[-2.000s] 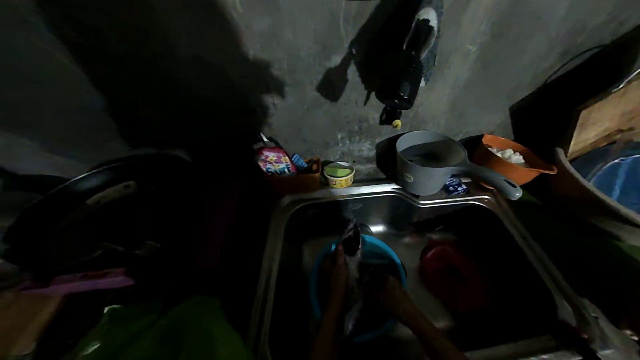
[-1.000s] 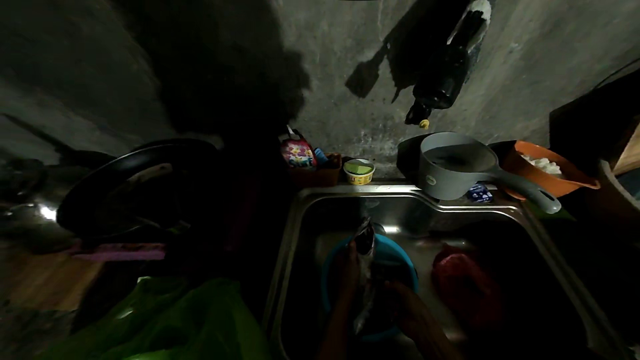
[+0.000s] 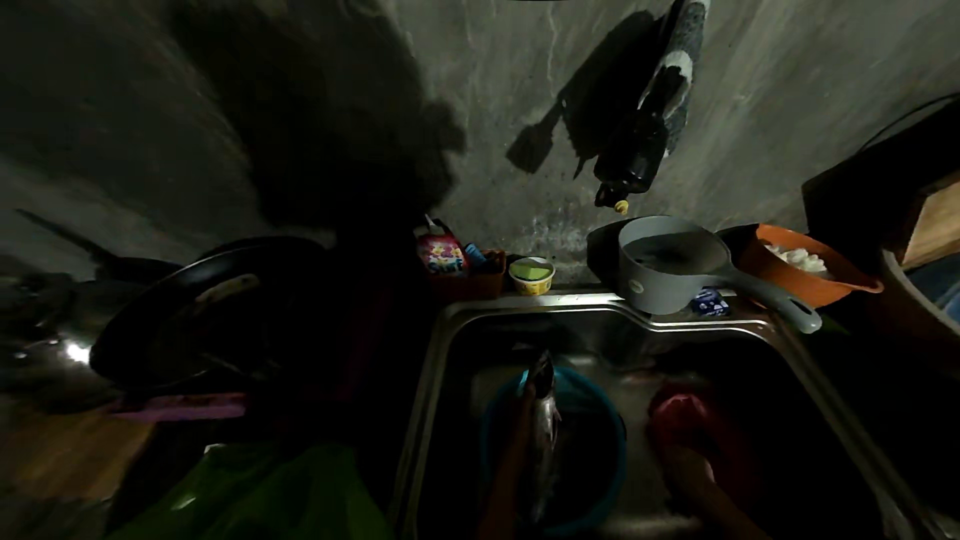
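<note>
A whole silvery fish (image 3: pixel 545 442) is held by my left hand (image 3: pixel 523 416) near its upper end, over a blue plastic basin (image 3: pixel 619 450) in the stainless steel sink (image 3: pixel 525 302). To the right, my right hand (image 3: pixel 691 466) is at a red plastic bag (image 3: pixel 679 412) lying in the sink. Its fingers are in shadow, so whether they grip the bag does not show. The inside of the basin is dark.
Behind the sink stand a grey long-handled dipper (image 3: pixel 660 281), an orange bowl (image 3: pixel 821 277) with white contents, a small yellow tub (image 3: pixel 532 285) and a detergent packet (image 3: pixel 441 253). Left are a black wok (image 3: pixel 150 315) and a green plastic bag (image 3: pixel 262 495).
My right hand has left the fish and the basin and moved right to the red bag. My left hand still holds the fish over the basin.
</note>
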